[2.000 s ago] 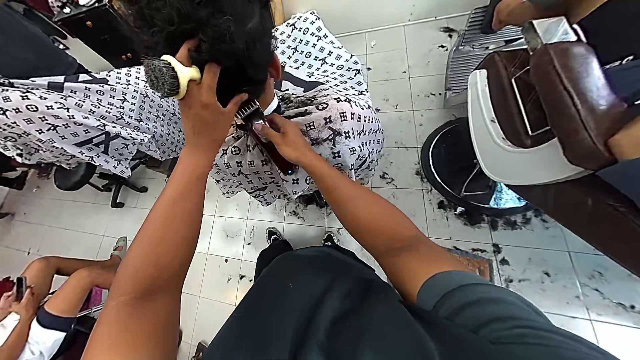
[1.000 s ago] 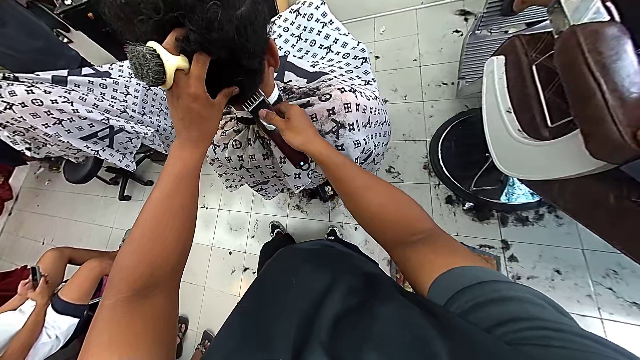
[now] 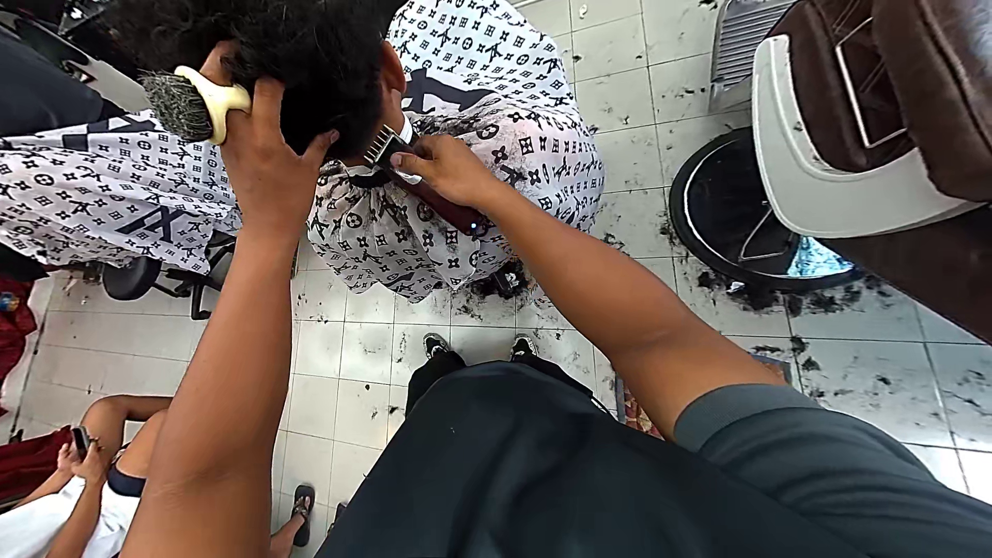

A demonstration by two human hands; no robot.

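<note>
My left hand (image 3: 267, 159) rests on the back of a seated person's dark-haired head (image 3: 310, 62), its fingers partly in the hair. A neck duster brush (image 3: 221, 105) with a cream handle and grey bristles is held between its fingers, bristles to the left. My right hand (image 3: 453, 170) is shut on a dark red hair clipper (image 3: 446, 208), whose comb guard (image 3: 381, 147) lies at the nape, right of my left thumb. A white neck strip and a white patterned barber cape (image 3: 535, 147) are round the person; cut hair lies on the cape.
A brown barber chair (image 3: 914, 93) with a round black base (image 3: 721, 209) stands at the right. Cut hair is scattered over the tiled floor (image 3: 860, 372). Another patterned cape (image 3: 116, 194) hangs at the left. A person sits at the lower left with a phone (image 3: 80, 442).
The comb guard of the clipper has shifted within the nape area, and its body tilts differently. My left hand stays on the head with the brush.
</note>
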